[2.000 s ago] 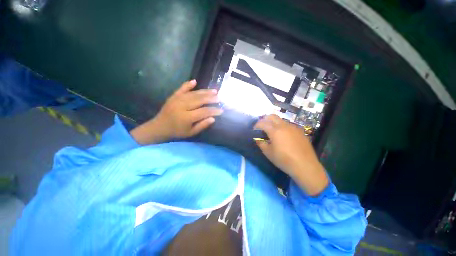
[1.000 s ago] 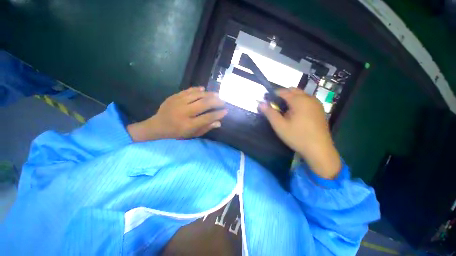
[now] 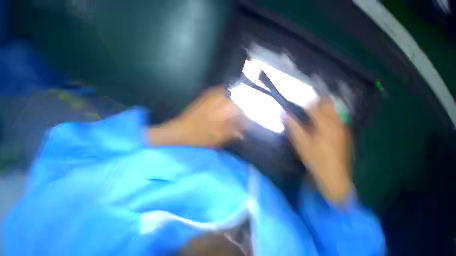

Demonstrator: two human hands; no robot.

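The frame is strongly blurred. An opened tablet with a bright white battery [image 3: 257, 106] lies in a black foam tray [image 3: 225, 60]. A dark flat flex cable [image 3: 274, 90] runs diagonally across the battery, with another dark strip crossing near it. My left hand [image 3: 210, 119] rests at the tablet's lower left edge; the blur hides whether its fingers hold anything. My right hand [image 3: 324, 137] is over the lower right of the battery, at the lower end of the flex cable. Something dark shows between its thumb and fingers, but I cannot tell what it is.
A dark green bench [image 3: 125, 45] surrounds the tray. A pale curved rail [image 3: 420, 55] runs along the upper right. A small green patch [image 3: 345, 114] shows beside my right hand. Blue cloth [image 3: 30, 65] and a blurred yellow floor line [image 3: 72, 100] are at the left.
The view has shifted and blurred. My right hand has moved up and right relative to the tablet and covers part of the board side. My left hand remains at the lower left edge.
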